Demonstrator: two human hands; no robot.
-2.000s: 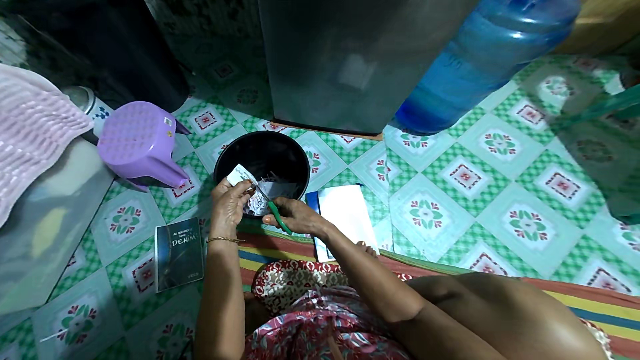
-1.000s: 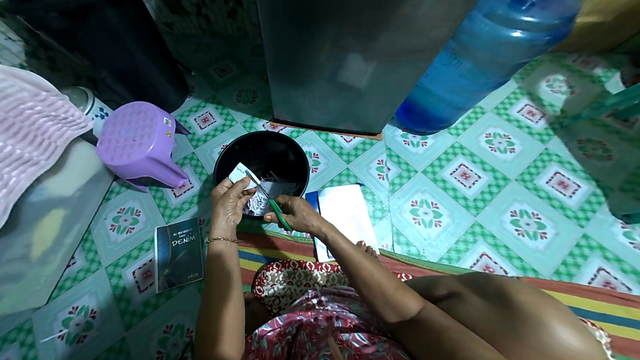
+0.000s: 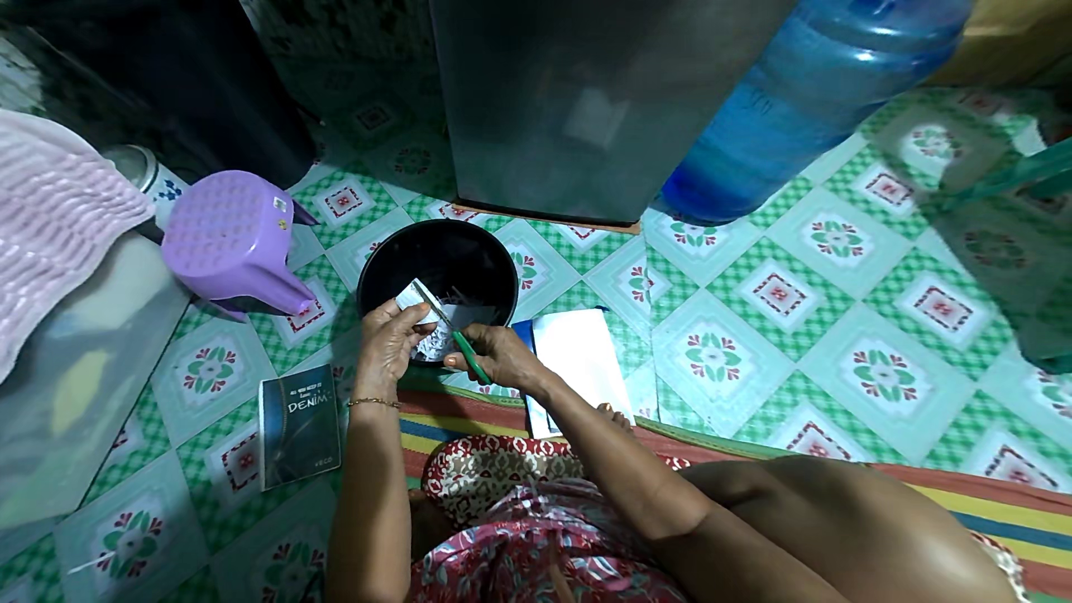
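My left hand (image 3: 389, 339) holds a small piece of white paper (image 3: 416, 300) over the front of a black round basin (image 3: 452, 251). In my right hand (image 3: 496, 352) are green-handled scissors (image 3: 471, 356), their blades lying against the paper's right side. Below the hands, thin white paper shreds (image 3: 433, 342) and a larger pale piece lie inside the basin. Right of the basin, white sheets (image 3: 579, 360) rest on something blue. A dark-covered notebook (image 3: 300, 427) bearing writing lies on the floor at the left.
A purple plastic stool (image 3: 226, 226) stands left of the basin. Behind it are a grey cabinet-like block (image 3: 586, 109) and a large blue water bottle (image 3: 779, 109). A striped mat (image 3: 963, 511) runs beneath my legs. Pink woven material (image 3: 59, 218) hangs at the far left.
The scissors have shifted slightly against the paper over the basin. Both hands keep nearly the same places and grips.
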